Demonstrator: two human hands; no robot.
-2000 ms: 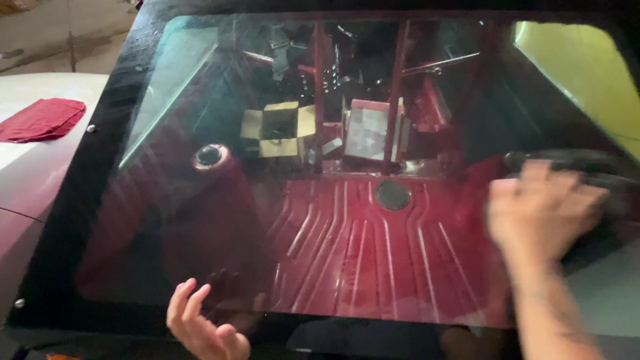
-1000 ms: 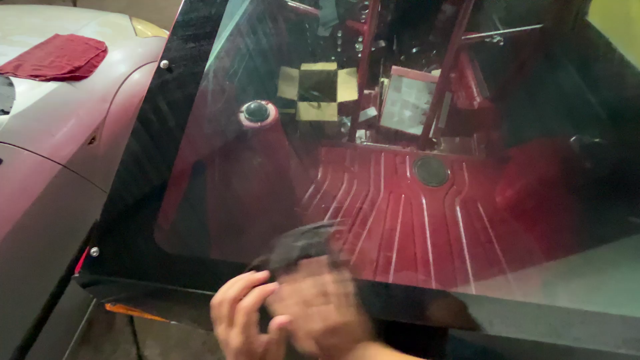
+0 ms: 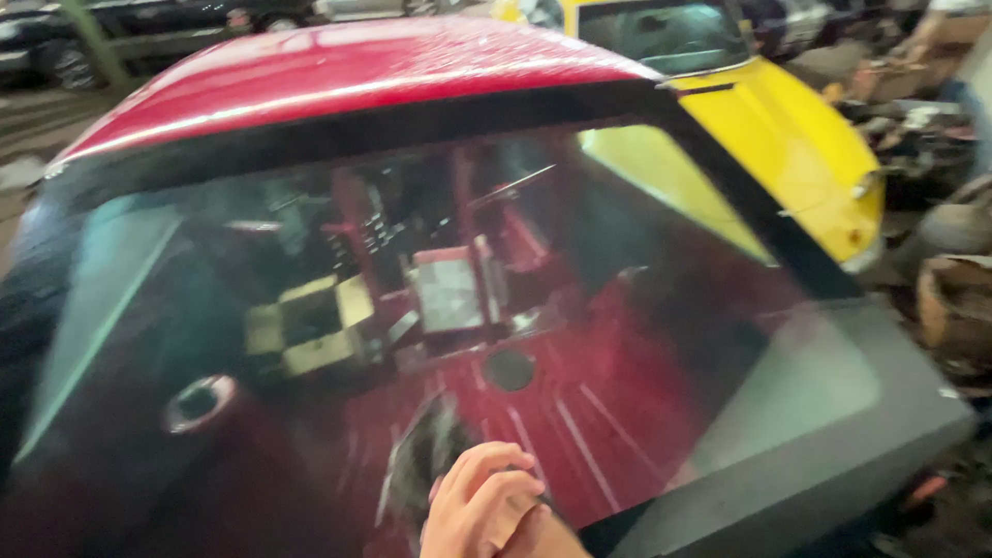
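Note:
A large sloping rear window (image 3: 310, 480) of a red car fills the view, in a black surround. On the lower middle of the glass lies a crumpled dark cloth (image 3: 430, 457), blurred. My left hand (image 3: 484, 496) is just right of the cloth, its fingers bent across my right hand. Of my right hand, only a part by the wrist (image 3: 542, 535) shows; the rest is behind the left, on the cloth's side. Whether my left fingers also grip the cloth is hidden. Through the glass show an open cardboard box (image 3: 318, 353) and a red ribbed floor (image 3: 573, 434).
The car's red roof (image 3: 372, 70) rises beyond the window. A yellow car (image 3: 783, 155) stands at the back right, with a brown container (image 3: 957, 302) and clutter beside it. A dark car (image 3: 147, 39) is at the far left. The grey lower body edge (image 3: 837, 442) runs along the right.
The right hand and dark cloth were on the right side of the glass, then lower left beside my left hand; now both hands overlap near the lower middle. The view has shifted up, showing the roof.

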